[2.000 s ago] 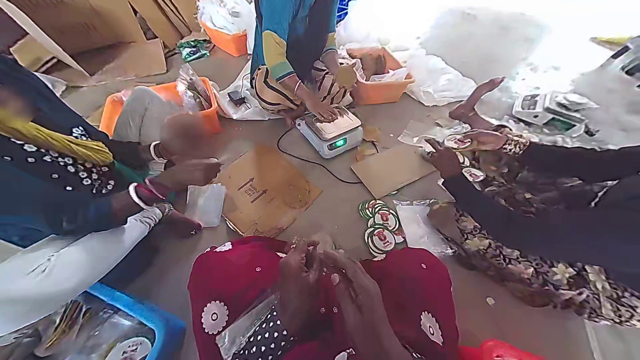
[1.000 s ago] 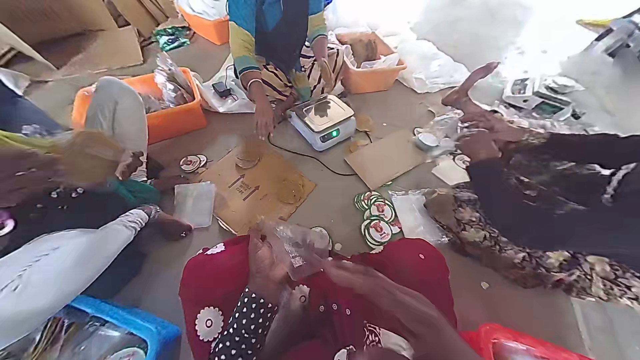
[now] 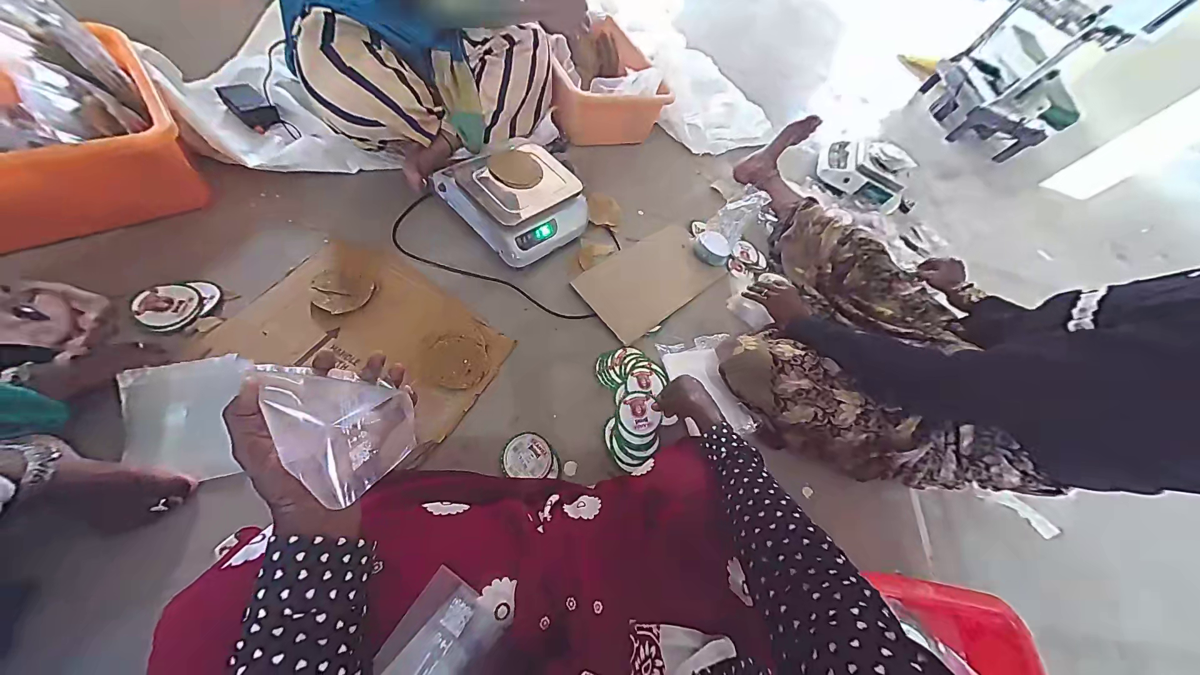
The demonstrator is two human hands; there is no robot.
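My left hand (image 3: 272,450) holds a clear plastic bag (image 3: 342,436), its mouth spread wide, above the near edge of a flattened cardboard sheet (image 3: 394,323). Over at the right, the fingers of my right hand (image 3: 689,401) touch the edge of a round printed label (image 3: 639,412) on a spread pile of similar green-rimmed labels (image 3: 619,366). Another small stack of round labels (image 3: 530,457) lies on the floor between my hands. A flat clear bag (image 3: 441,623) rests on my lap. Thin brown discs (image 3: 459,361) lie on the cardboard.
A digital scale (image 3: 516,206) bearing a brown disc stands ahead, its cable (image 3: 487,277) curving across the floor. Co-workers sit left, ahead and right. Orange crates (image 3: 94,183) stand at the back, a red tub (image 3: 966,619) at lower right. Clear bags (image 3: 178,412) lie left of the cardboard.
My right hand has moved from beside the bag in my lap to the label pile. The left hand has moved left with the bag. A brown disc has replaced the dark pieces on the scale.
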